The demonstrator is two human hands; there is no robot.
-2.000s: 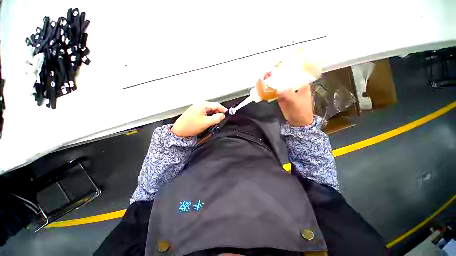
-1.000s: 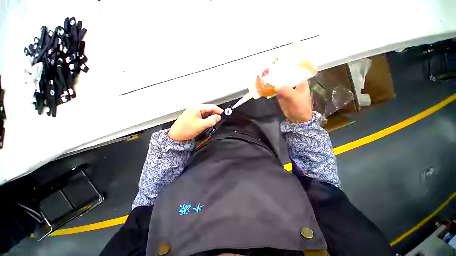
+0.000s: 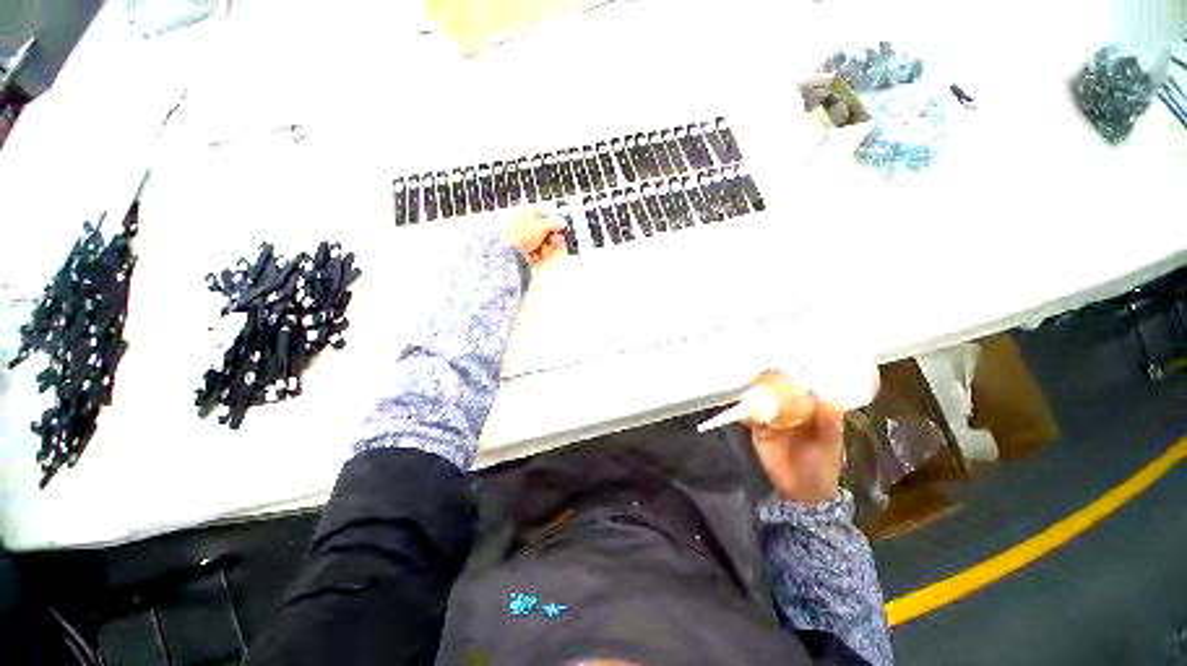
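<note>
My left hand [image 3: 536, 237] is at the left end of the nearer row of black strap tabs [image 3: 677, 206], with its fingers on one black tab [image 3: 569, 232] at the board surface. A second row of tabs [image 3: 521, 180] lies just beyond it. My right hand [image 3: 797, 445] holds the glue bottle [image 3: 833, 380] near the table's front edge, its pale nozzle pointing left. The bottle's body is washed out by glare. A heap of loose tabs [image 3: 280, 325] lies to the left of my left arm.
A longer heap of black tabs [image 3: 81, 345] lies at the far left. A small open carton [image 3: 836, 102] and clear bags of small hardware [image 3: 901, 130] stand beyond the rows at right. A dark bagged clump [image 3: 1114, 91] is farther right. Open cardboard boxes [image 3: 1022, 403] are below the table edge.
My left hand has moved from in front of the apron forward to the rows. The bottle in my right hand has moved away from it. The view has shifted up, showing the rows and carton.
</note>
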